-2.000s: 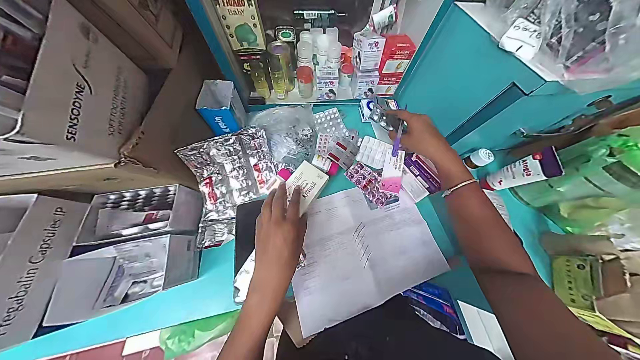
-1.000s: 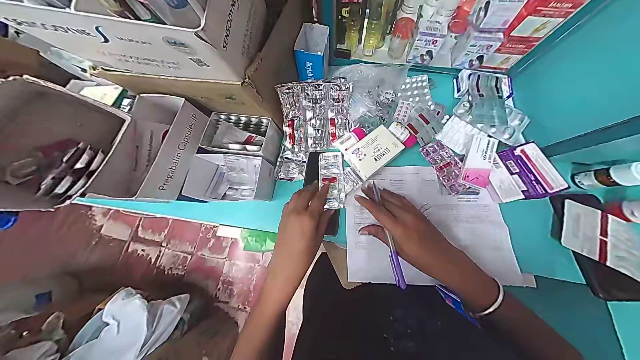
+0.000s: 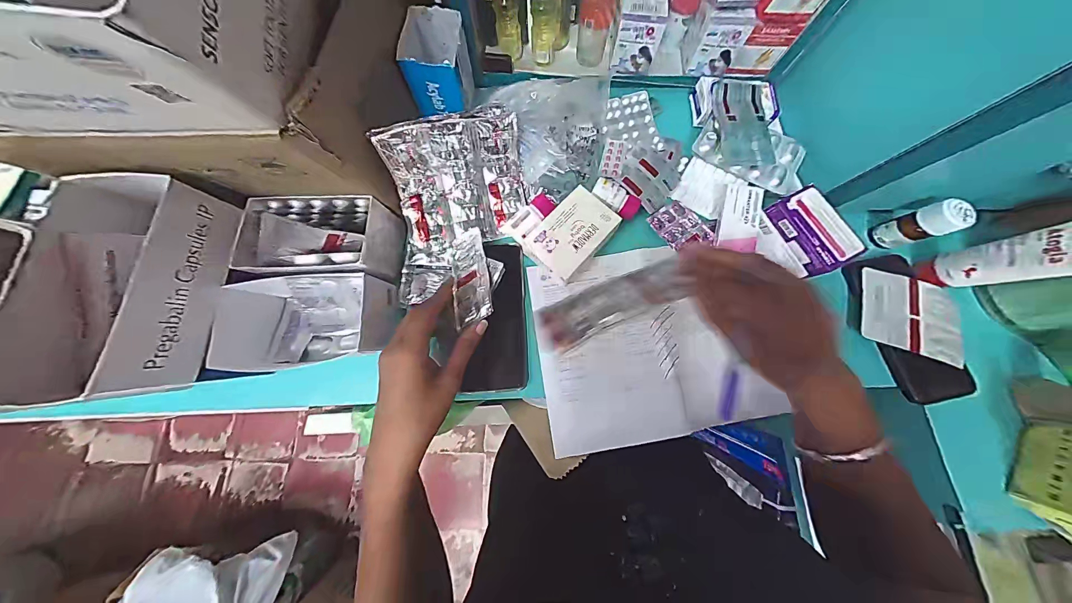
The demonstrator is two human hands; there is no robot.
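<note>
My left hand (image 3: 427, 352) grips a small foil strip (image 3: 471, 285) between thumb and fingers, above a dark phone or tablet (image 3: 502, 352). Blurred by motion, my right hand (image 3: 754, 314) holds a long silvery foil strip (image 3: 615, 301) over the written paper sheets (image 3: 611, 394). A purple pen (image 3: 729, 394) also shows under that hand; how it is held cannot be told. Foil strips with red marks (image 3: 456, 176) lie beyond my left hand. A cream Dermadew box (image 3: 574, 233) touches the paper's far edge, and pink-and-silver blister packs (image 3: 680, 226) lie beside it.
Open cartons of blister packs (image 3: 306, 322) line the left of the teal counter (image 3: 335, 377). A large cardboard box (image 3: 151, 84) rises behind them. On the right are a small bottle (image 3: 921, 222), a white tube (image 3: 1005, 258) and a black phone (image 3: 942, 377) under a foil strip.
My right hand has moved right from beside my left hand and now holds a long foil strip. My left hand still has a small strip. The view has shifted.
</note>
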